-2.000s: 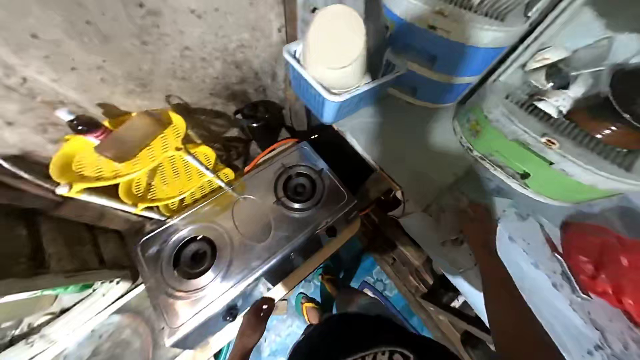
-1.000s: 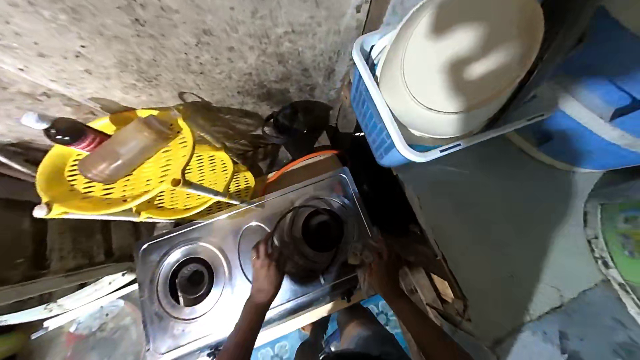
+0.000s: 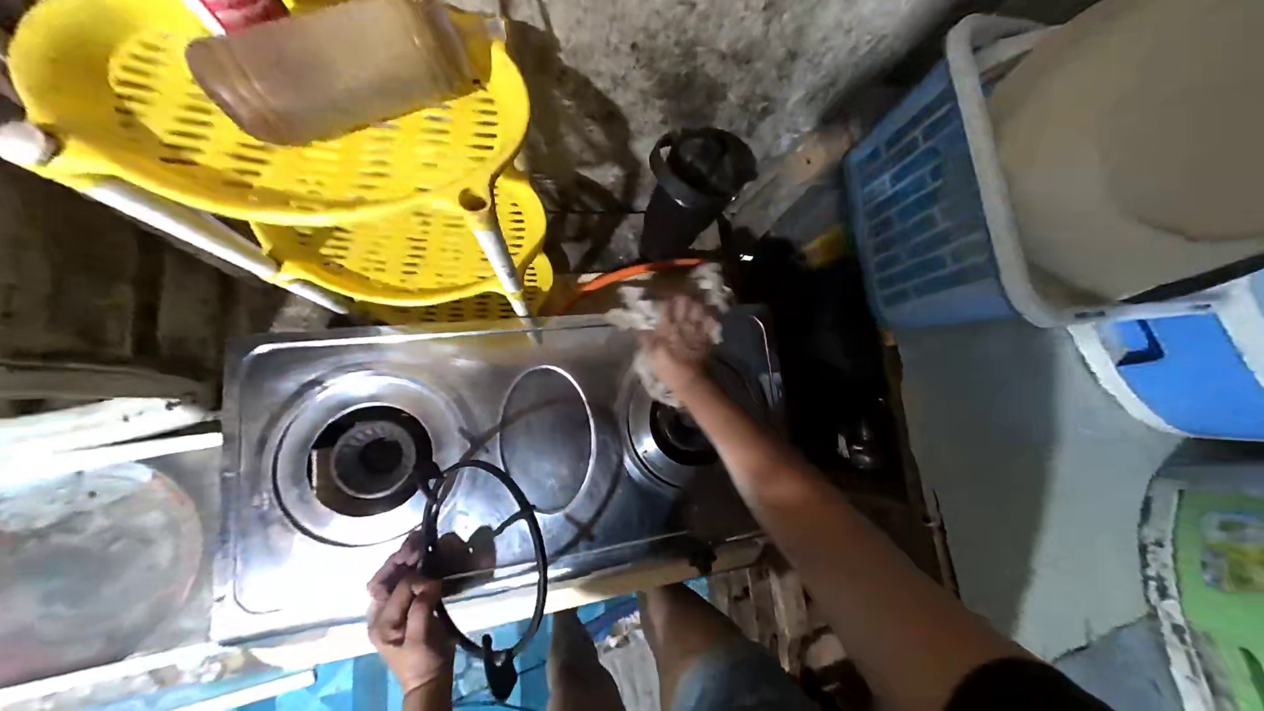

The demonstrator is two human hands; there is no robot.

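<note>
A stainless steel two-burner gas stove (image 3: 474, 355) lies below me. My left hand (image 3: 410, 607) grips a black metal pan support ring (image 3: 541, 563) by its left side, held up over the stove's front edge. The left burner (image 3: 380, 454) shows without a support. My right hand (image 3: 681, 341) presses a pale crumpled cloth (image 3: 642, 306) on the stove's back edge, above the right burner (image 3: 681, 430), which the cloth and forearm partly cover.
A yellow plastic tiered rack (image 3: 395, 188) with a plastic container (image 3: 336, 69) stands behind at left. A black tumbler-like object (image 3: 681, 212) and orange hose (image 3: 632, 270) are behind the stove. A blue basket (image 3: 918, 197) is at right.
The pan support was over the right burner between my hands one second ago; my left hand now holds it up, further left. My right hand has moved to the stove's back edge.
</note>
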